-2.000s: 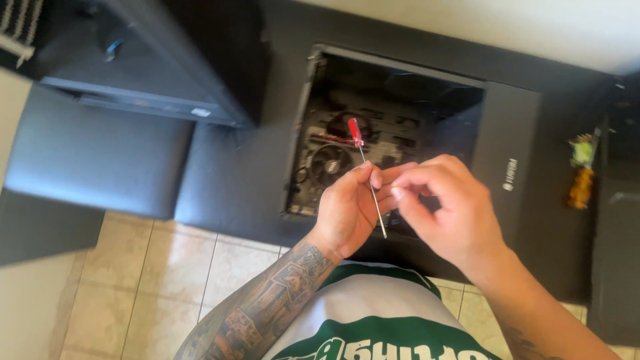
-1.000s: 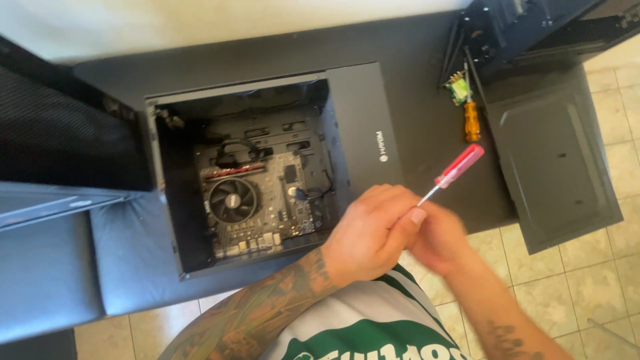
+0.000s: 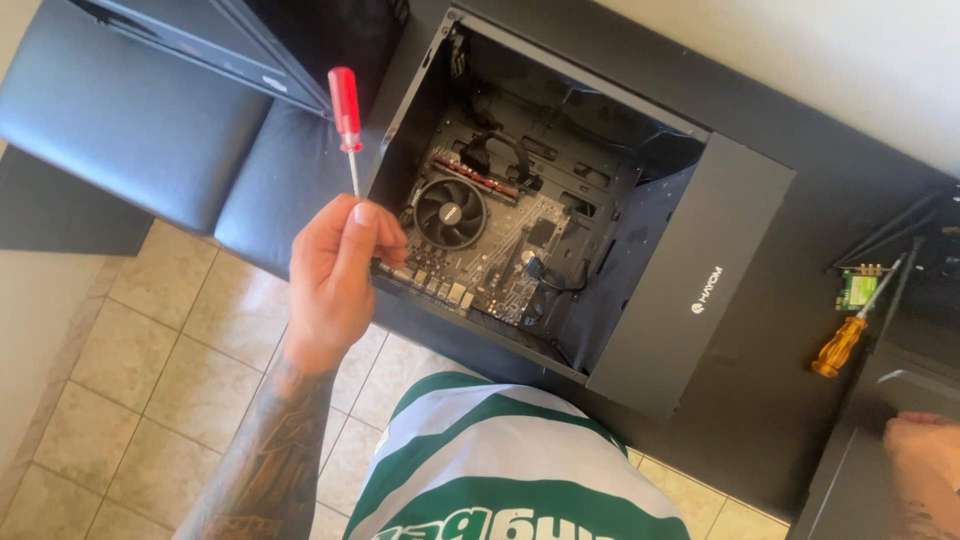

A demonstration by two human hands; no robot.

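Note:
My left hand (image 3: 337, 277) grips a screwdriver with a red handle (image 3: 345, 109) by its metal shaft, handle upward, beside the near left edge of an open black computer case (image 3: 652, 300). Inside the case lies a motherboard (image 3: 487, 262) with a round black CPU cooler fan (image 3: 451, 214) and a red memory module (image 3: 480, 178). At the right edge of the view, my right hand (image 3: 926, 450) is over a dark panel; its fingers are partly cut off, and whether it holds anything cannot be told.
An amber-handled screwdriver (image 3: 840, 346) lies with its shaft across a small green circuit card (image 3: 859, 289) at the right. A second black case (image 3: 255, 45) stands at the upper left by blue-black padded seats (image 3: 135, 112). Tiled floor (image 3: 172, 360) shows below.
My hands were together around the red screwdriver; they are now far apart. My left hand has the screwdriver at the left, and my right hand has moved off to the right. The view has shifted.

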